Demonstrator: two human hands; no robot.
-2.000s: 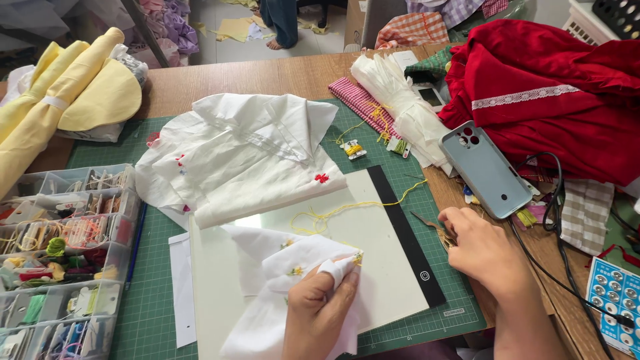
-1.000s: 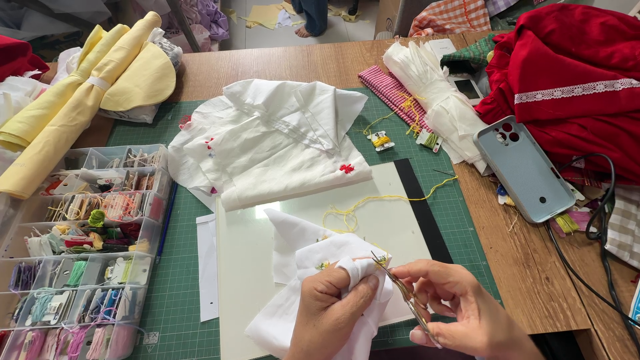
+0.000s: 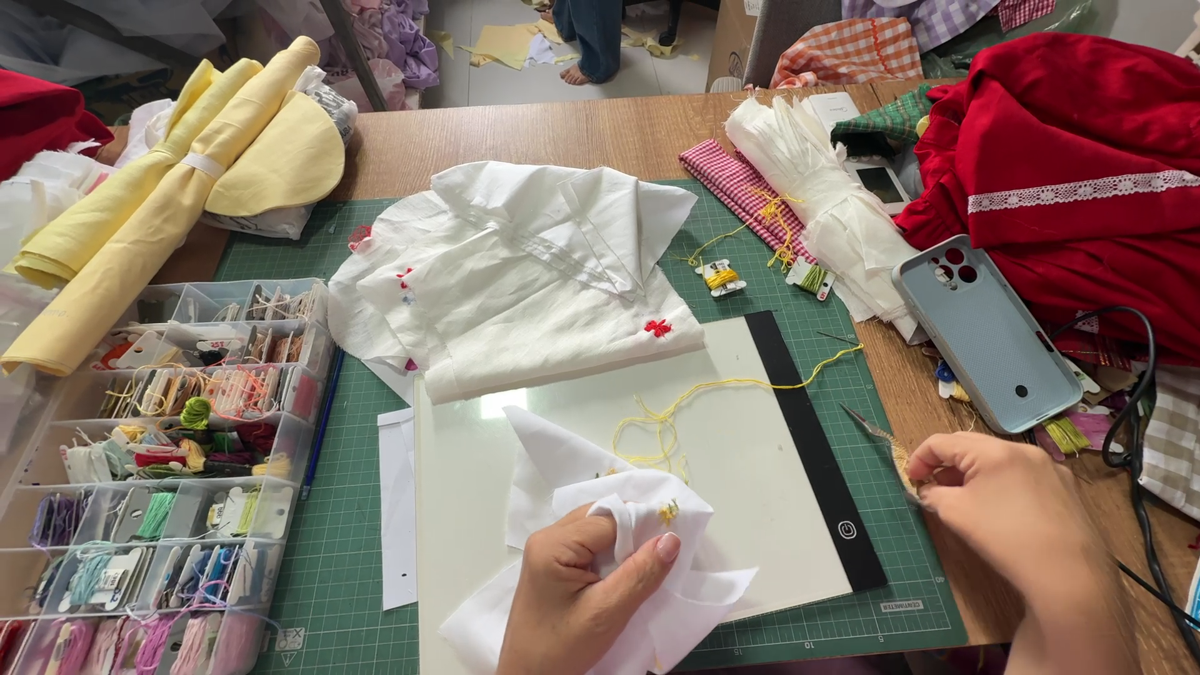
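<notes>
My left hand [image 3: 595, 591] grips a bunched white cloth [image 3: 670, 525] over a white light pad [image 3: 750, 412]. A small yellow embroidered flower [image 3: 667, 512] shows on the cloth beside my thumb. At the right edge of the green cutting mat, my right hand [image 3: 994, 516] has its fingers at the handles of small thread scissors [image 3: 891, 450], whose tips point up and left; whether it grips them is unclear. Yellow thread [image 3: 722, 386] trails across the pad to a needle [image 3: 837, 337] on the mat. A larger white cloth with red embroidery [image 3: 562, 272] lies behind.
A compartmented floss box [image 3: 305, 412] stands at left, near rolled yellow fabric [image 3: 169, 206]. At right are a phone [image 3: 989, 333], red fabric [image 3: 1078, 187], a black cable [image 3: 1146, 375] and a white fabric bundle [image 3: 816, 197]. A person's bare foot [image 3: 574, 75] shows beyond the table.
A second ago my right hand held the scissors at the cloth in my left hand. Hand and scissors have since moved right, to the mat's edge. My left hand still holds the cloth.
</notes>
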